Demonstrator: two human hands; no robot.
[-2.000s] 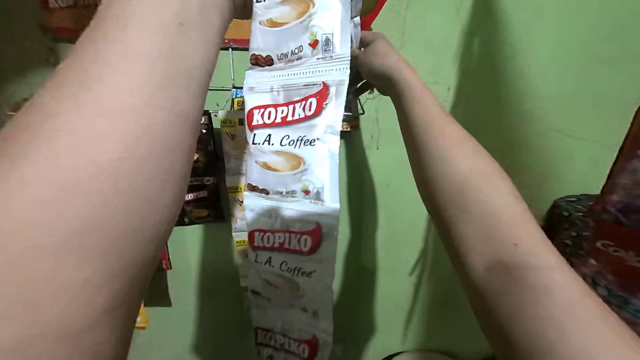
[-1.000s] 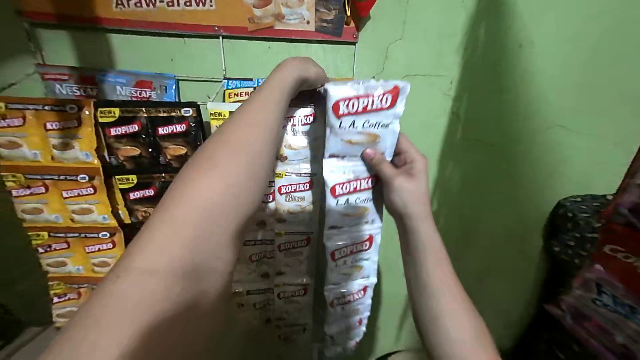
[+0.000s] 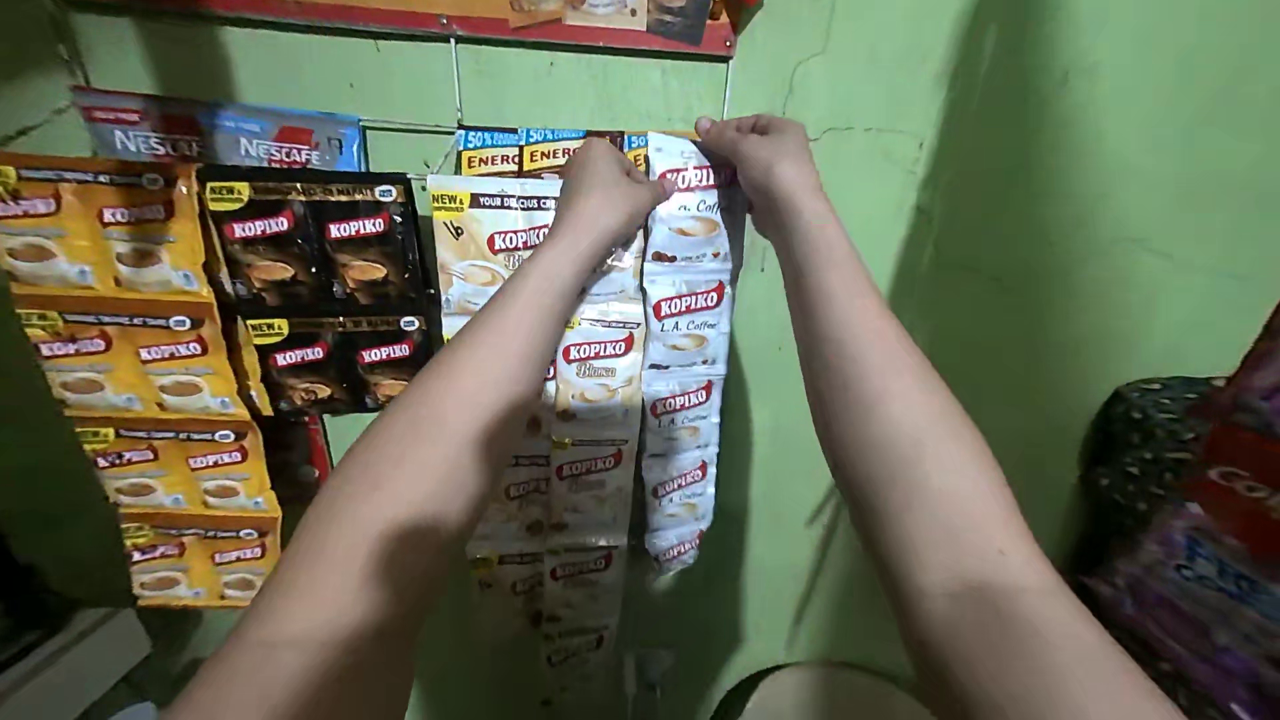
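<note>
A strip of white Kopiko L.A. Coffee sachets (image 3: 688, 315) hangs down from both my hands, just right of the Kopiko Blanca sachets (image 3: 600, 375). My left hand (image 3: 612, 195) pinches the strip's upper left edge, in front of the Blanca sachets. With thumb and fingers, my right hand (image 3: 765, 165) grips the top right corner near the wire rack (image 3: 410, 126). Behind my left hand, the tops of Energen sachets (image 3: 550, 152) show. How the strip's top meets the rack is hidden by my fingers.
Black Kopiko sachets (image 3: 270, 245) and yellow Kopiko sachets (image 3: 180, 370) hang at the left, below Nescafe packs (image 3: 280, 140). A red-edged sign (image 3: 600, 38) is above, on the green wall (image 3: 880, 100). Packaged goods (image 3: 1200, 560) stand at the lower right.
My right hand has moved up from the face of the L.A. Coffee strip to its top corner. My left hand has come down onto the strip's upper left edge.
</note>
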